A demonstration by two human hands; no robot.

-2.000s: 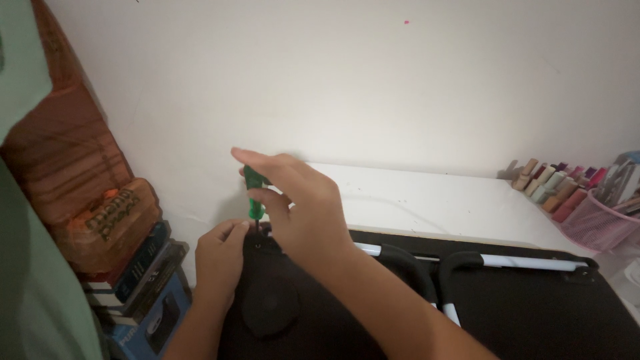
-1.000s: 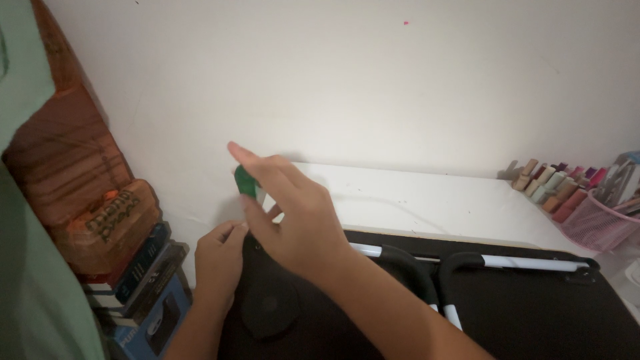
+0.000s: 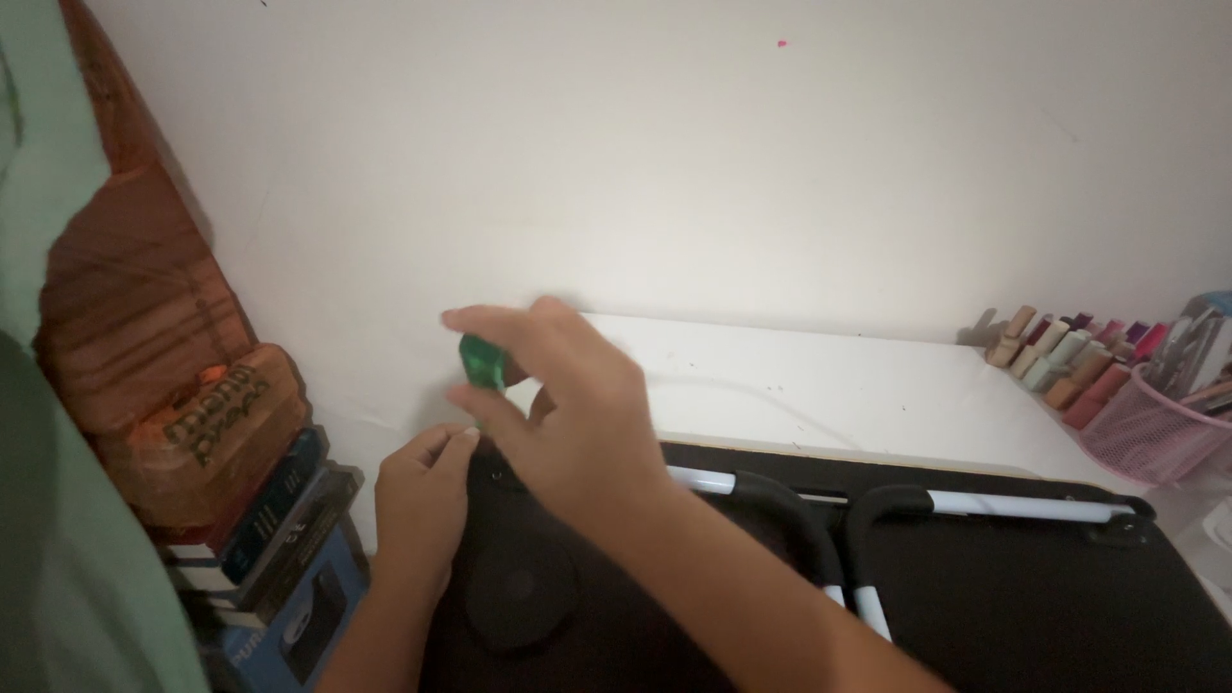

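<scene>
A screwdriver with a green translucent handle [image 3: 481,362] stands roughly upright at the far left corner of a black panel [image 3: 1020,587]. My right hand [image 3: 582,414] has its fingers around that handle, index finger reaching past the top. Just below and to the left, my left hand [image 3: 423,491] pinches at the panel's corner near the tool's lower end; what lies between its fingertips is hidden. White metal tube legs [image 3: 1025,507] with black corner fittings lie folded on the panel. A round black part [image 3: 521,587] sits on the panel below my hands.
Behind the panel is a white tabletop [image 3: 770,385] against the wall. Nail polish bottles [image 3: 1068,361] and a pink mesh holder [image 3: 1145,433] stand at the right. To the left are stacked books [image 3: 274,510], an orange bag [image 3: 221,423] and a hanging green cloth [image 3: 58,385].
My right hand has shifted its fingers around the green handle, which shows at a different tilt. My left hand has stayed at the corner.
</scene>
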